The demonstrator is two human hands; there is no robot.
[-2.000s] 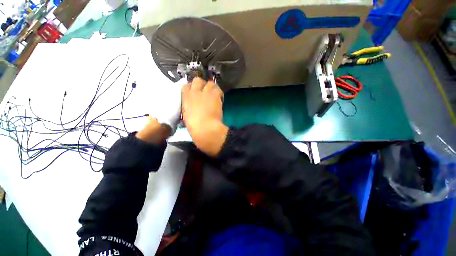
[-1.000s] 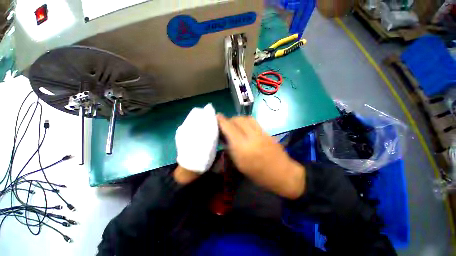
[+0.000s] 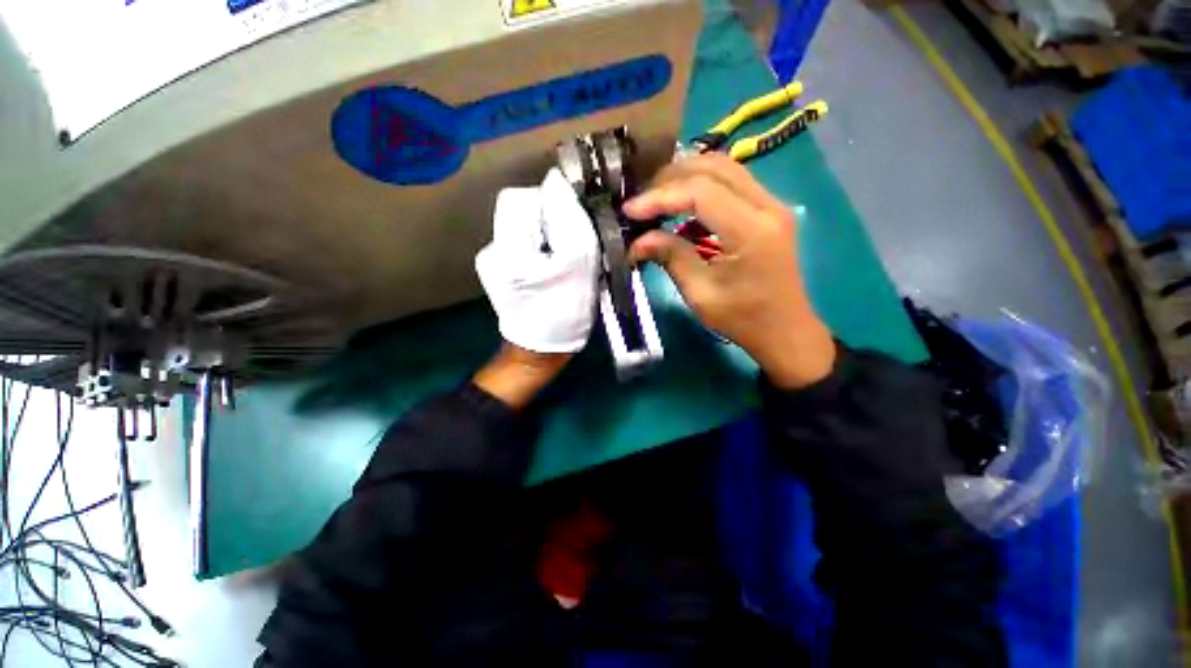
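The tying head (image 3: 634,342), a narrow upright slotted metal block, stands at the right end of the beige machine. A dark cable coil (image 3: 613,245) lies in its slot, between my hands. My left hand (image 3: 542,270), in a white glove, holds the coil from the left, its fingertips partly hidden. My right hand (image 3: 734,251), bare, pinches the coil's right side with thumb and fingers. The exact grip is partly hidden by the fingers and metal.
The grey winding disc (image 3: 248,307) with bright prongs (image 3: 200,470) is at left, beside loose black cables (image 3: 65,594). Yellow-black cutters (image 3: 780,124) lie behind my right hand; red scissors (image 3: 703,240) are mostly hidden. A blue bin (image 3: 1045,574) with clear plastic bag is at lower right.
My hands have moved right from the winding prongs to the tying head, carrying the dark coil. The prongs are now bare. The view has shifted right and closer to the machine.
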